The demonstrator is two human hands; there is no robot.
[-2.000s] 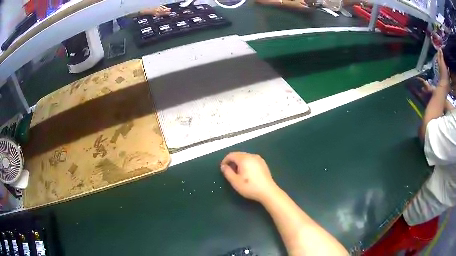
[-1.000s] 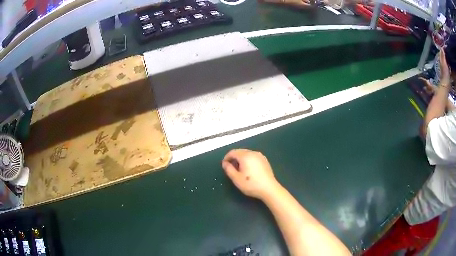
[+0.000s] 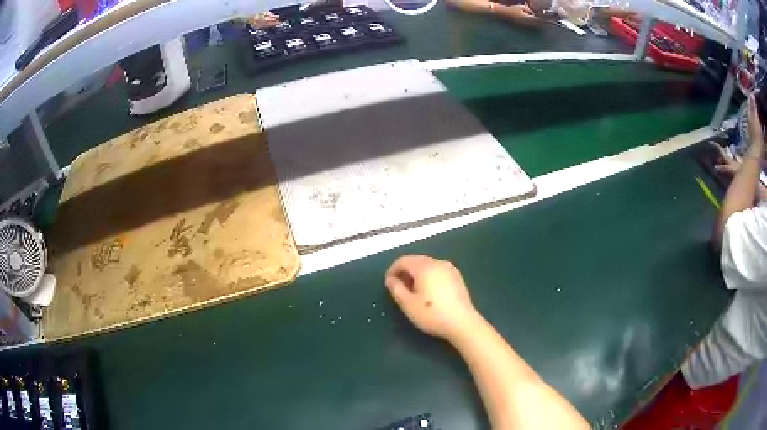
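My right hand point(image 3: 431, 296) rests on the dark green mat point(image 3: 277, 369), right of the picture's middle. Its fingers are curled in, and I cannot tell if anything is inside them. Several tiny white bits point(image 3: 335, 319) lie loose on the mat left of it. A dark cluster of small parts point(image 3: 410, 422) is cut off by the bottom edge. A black tray point(image 3: 94, 395) at the bottom left holds several black units point(image 3: 70, 405) with white printed areas and yellow marks. My left hand is not in view.
A stained brown board point(image 3: 168, 243) and a pale board point(image 3: 395, 159) lie beyond the mat. A small white fan point(image 3: 21, 256) stands at the left edge. Another black tray point(image 3: 324, 35) and a red tray point(image 3: 656, 44) lie at the far side. A seated person point(image 3: 747, 252) is at the right.
The view has shifted slightly, so the boards, tray and hand appear further right. Less of the dark cluster shows at the bottom. My right hand keeps its curled shape.
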